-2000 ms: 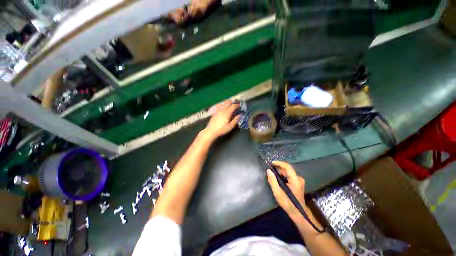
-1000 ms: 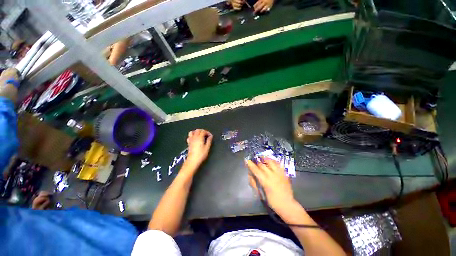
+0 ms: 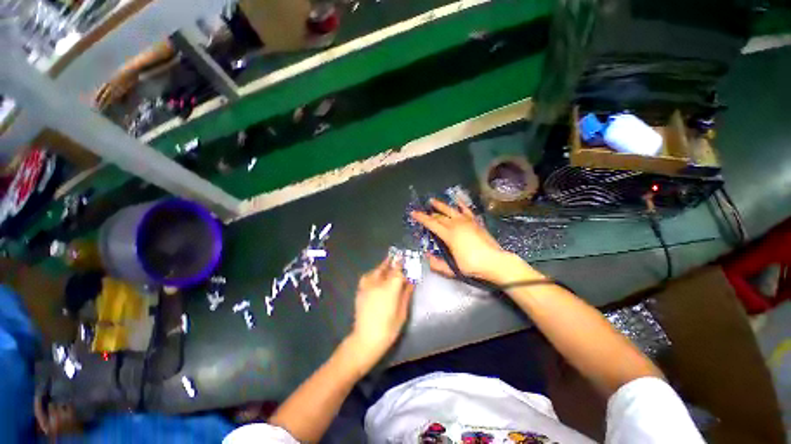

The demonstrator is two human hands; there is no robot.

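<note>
My left hand (image 3: 380,305) is low over the bench, its fingertips at small silver-white boards (image 3: 411,265); whether it grips one cannot be told. My right hand (image 3: 466,243) is spread over a pile of small silvery boards (image 3: 417,213) beside the tape roll, fingers on the pile. The black soldering iron (image 3: 444,255) lies across this hand between thumb and fingers, its cord running over the wrist; its tip is hidden. Small white parts (image 3: 299,276) lie loose to the left of my left hand.
A purple-rimmed fan (image 3: 179,243) and yellow fixture (image 3: 121,314) stand at left. The brown tape roll (image 3: 510,184), a small carton (image 3: 626,161) and black station (image 3: 656,188) stand at right. A green conveyor (image 3: 364,128) runs behind. A large cardboard box (image 3: 707,334) is low right. A person's blue sleeve shows lower left.
My left hand has moved from the white parts to the silvery boards beside my right hand. My right hand has moved further back over the pile. The camera view has shifted.
</note>
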